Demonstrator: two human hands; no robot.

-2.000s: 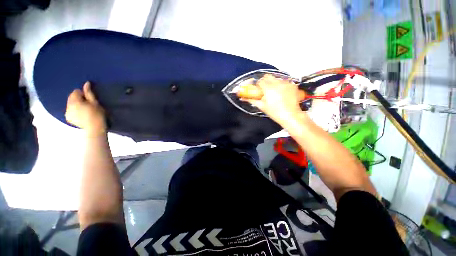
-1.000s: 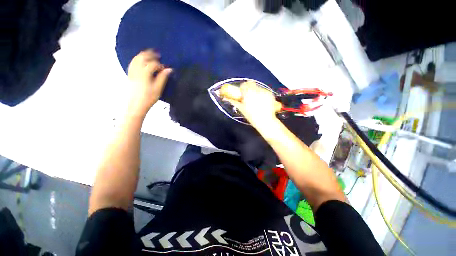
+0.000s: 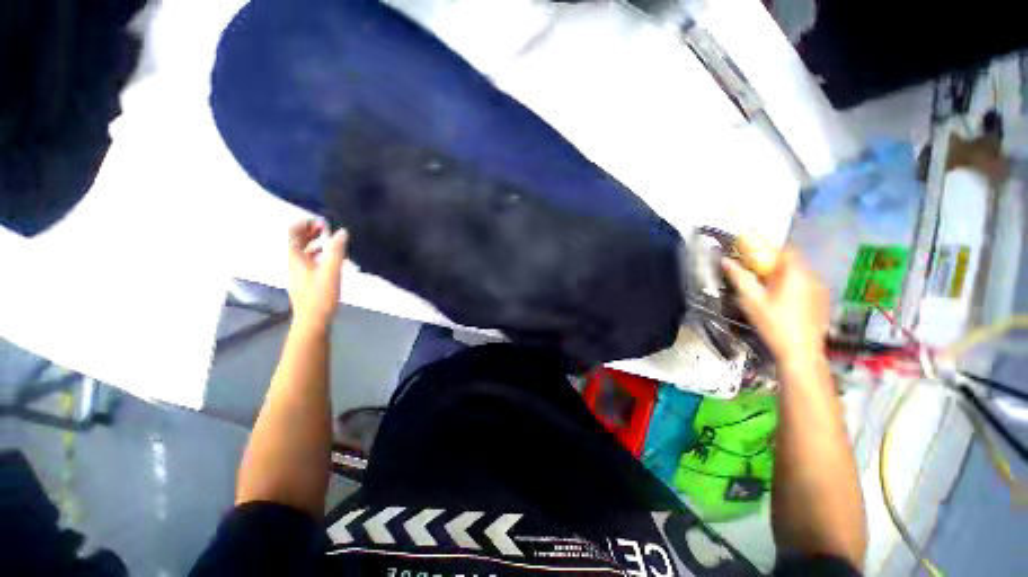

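Note:
The black garment point(image 3: 496, 242) lies over the near side of the navy padded board point(image 3: 372, 68), with small dark buttons showing along it. My left hand point(image 3: 318, 265) is at the garment's near left edge, thumb and fingers close together; whether it pinches the cloth is unclear. My right hand point(image 3: 780, 295) is wrapped around the tan-orange handle of the steam iron point(image 3: 710, 276), which is blurred and stands at the right end of the board, off the garment's middle.
A white table point(image 3: 147, 225) lies under the board. Dark cloth heaps lie at the far left point(image 3: 56, 113) and top right point(image 3: 924, 45). Red point(image 3: 622, 408) and green point(image 3: 727, 451) bags hang below the table's right end. Yellow and black hoses run at the right.
The iron has moved right with my right hand, from the garment to the board's right end. My left hand has come down from the board to the garment's near edge. Buttons are uncovered.

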